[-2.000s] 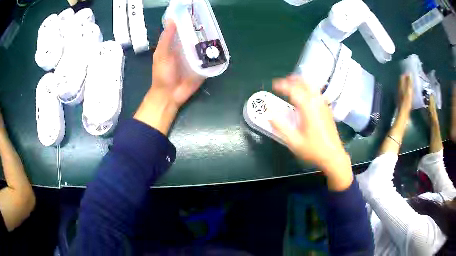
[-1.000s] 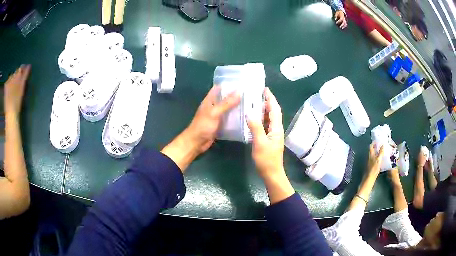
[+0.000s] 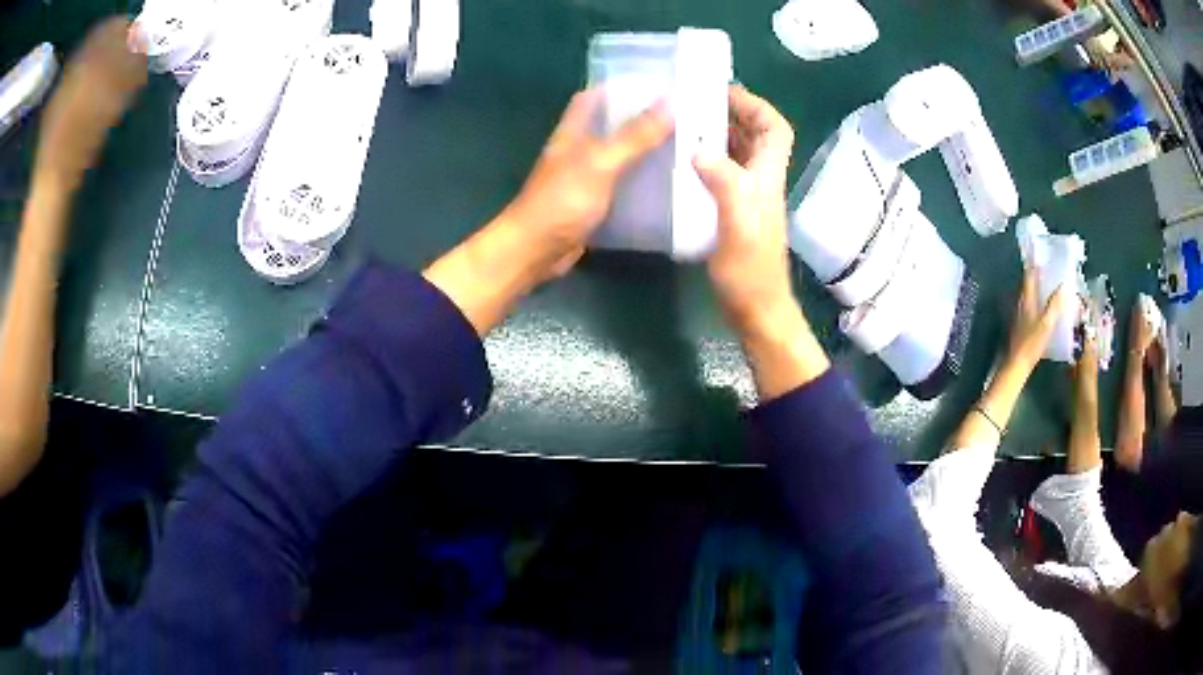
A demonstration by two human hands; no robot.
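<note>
I hold a translucent white housing (image 3: 631, 198) upright above the bench, its side towards me. My left hand (image 3: 581, 178) grips it from the left, fingers spread over its side. A white end cover (image 3: 699, 145) sits against its right side, and the two look closed together. My right hand (image 3: 755, 218) holds the end cover from the right, with fingers behind and the thumb on its face. The inside of the housing is hidden.
White covers with printed round marks (image 3: 310, 158) lie at left. Half-finished units (image 3: 871, 224), one with a black grille (image 3: 953, 336), lie at right. A white oval piece (image 3: 825, 27) lies at the back. A neighbour's arm (image 3: 53, 198) reaches in at left; other workers' hands are at far right.
Two seconds ago my hands held the housing and cover apart; they are now together. Since one second ago the view has shifted, and the neighbour's arm at left reaches over the covers.
</note>
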